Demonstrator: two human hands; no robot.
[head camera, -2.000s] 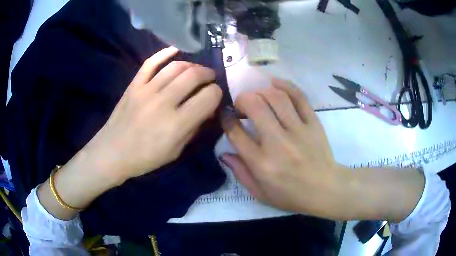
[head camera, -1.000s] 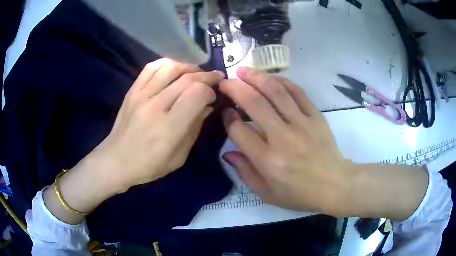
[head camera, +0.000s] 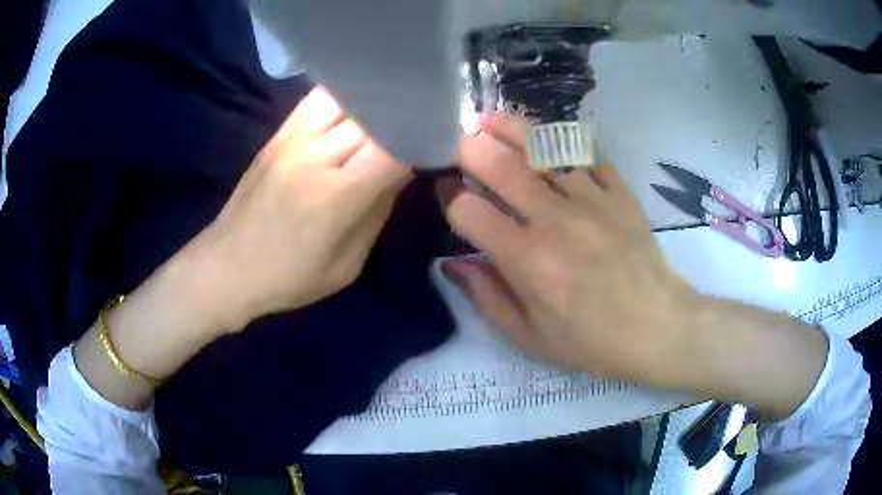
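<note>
The dark navy cloth (head camera: 126, 164) covers the left side of the table and hangs toward the lap. My left hand (head camera: 300, 213) lies flat on it, fingertips partly hidden behind the sewing machine head (head camera: 387, 77). My right hand (head camera: 571, 261) is at the cloth's right edge, fingers bent, close to the presser foot area, with the thumb on the white table. The head covers the needle and most of the foot. The cream ribbed knob (head camera: 561, 145) is just above my right hand's fingers. Whether the right fingertips pinch the cloth is hard to tell.
Pink-handled thread snips (head camera: 745, 222) lie open to the right of my right hand. Black shears (head camera: 808, 213) lie beside them. A ruler scale (head camera: 464, 394) runs along the white table's front edge. A metal part (head camera: 864, 182) sits at the far right.
The machine head and ribbed knob appear lower and further right in the view, now hiding the needle area. Both hands remain by the cloth edge, their fingertips close to the foot area.
</note>
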